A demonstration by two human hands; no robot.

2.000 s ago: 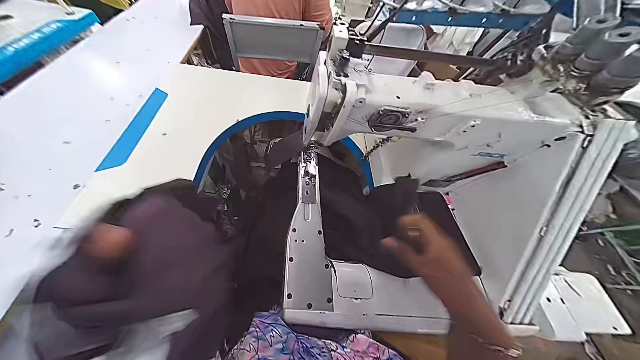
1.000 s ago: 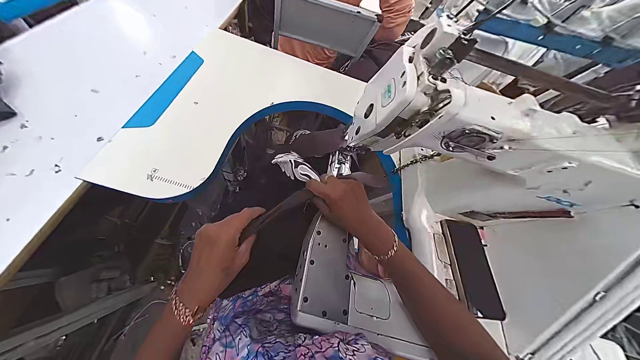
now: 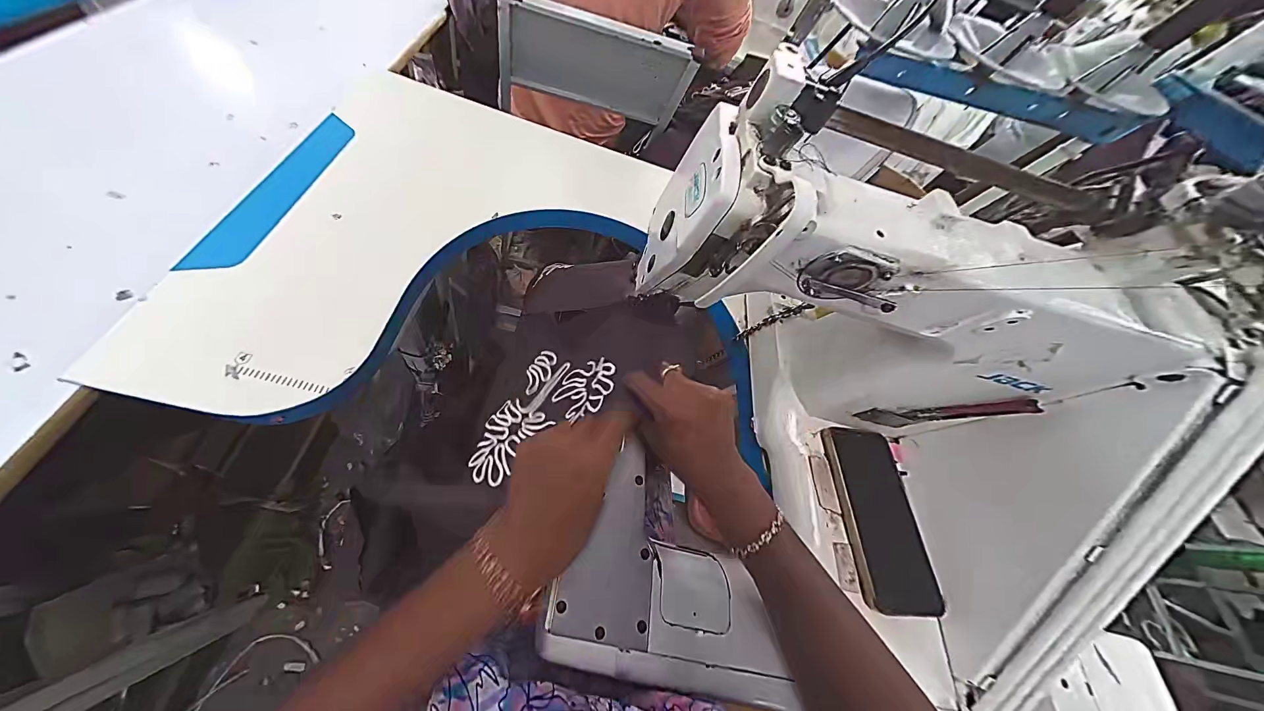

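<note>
A dark garment piece with white looped embroidery lies over the narrow arm of a white Jack sewing machine. Its upper edge reaches the needle area, where the needle itself is hidden under the machine head. My left hand grips the fabric just below the embroidery's right end, blurred, with the fingertips hidden. Close against it, my right hand, with a ring and a bracelet, pinches the same fabric over the machine arm.
A cream table with a blue-edged curved cutout surrounds the machine arm. A dark phone lies on the machine bed at right. Beyond the table, a person in orange sits by a grey chair back. Metal bars lie below left.
Both hands have come together at the machine arm; one second ago they were apart, stretching a dark strip. The white embroidery is now spread flatter beside them.
</note>
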